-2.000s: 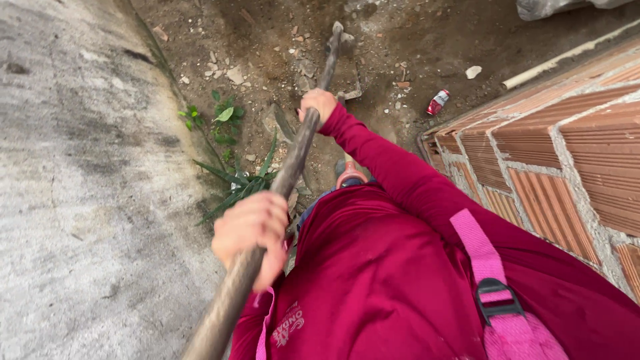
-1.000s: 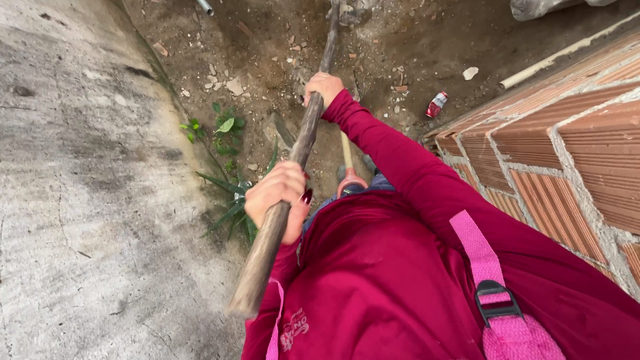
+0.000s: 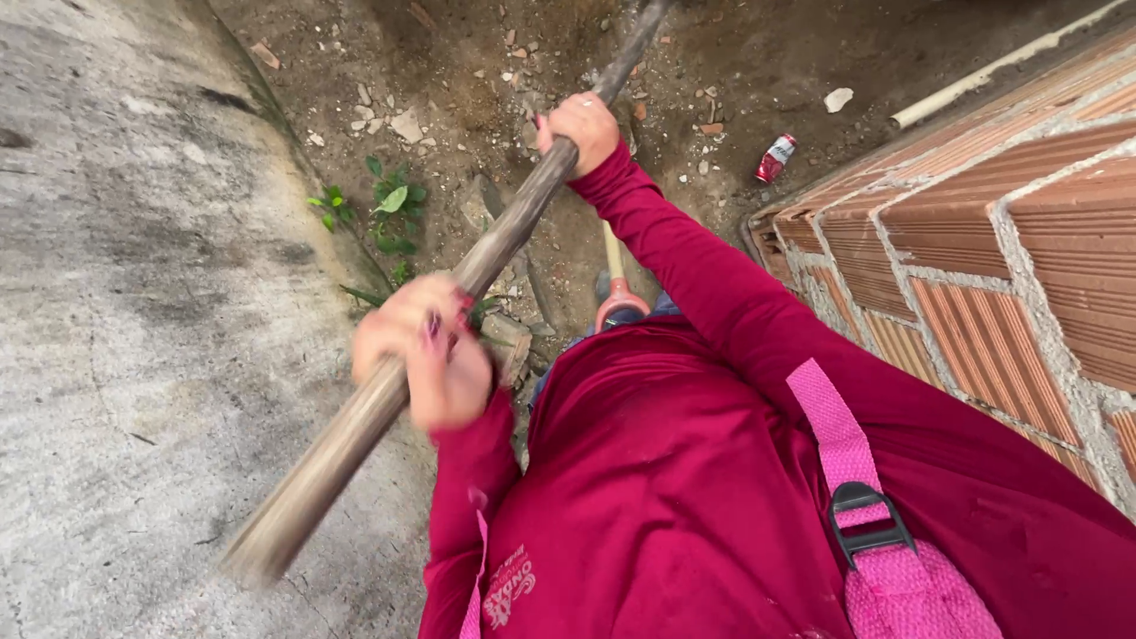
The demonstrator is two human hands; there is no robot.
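Both my hands grip a long, weathered wooden handle [image 3: 512,232] that runs from the lower left to the top of the view; its far end lies outside the frame. My left hand [image 3: 426,351], blurred, is closed around its lower part, with the thick butt end sticking out past it. Farther up the shaft my right hand [image 3: 581,133] is wrapped around it. A second tool with a pale shaft and an orange-pink D-shaped grip [image 3: 621,302] stands near my waist, its lower part hidden.
A grey concrete wall [image 3: 177,266] rises at left, a hollow-brick wall [image 3: 958,240] at right. Rubble, a green plant [image 3: 395,200] and a red-and-white can [image 3: 776,159] lie or grow on the dirt ground between them. A pale pipe [image 3: 1003,71] runs along the brick wall.
Both hands stay on the handle. The tool's far end, in view two seconds ago, has gone out past the top edge. The pale-shafted tool's grip remains near my waist.
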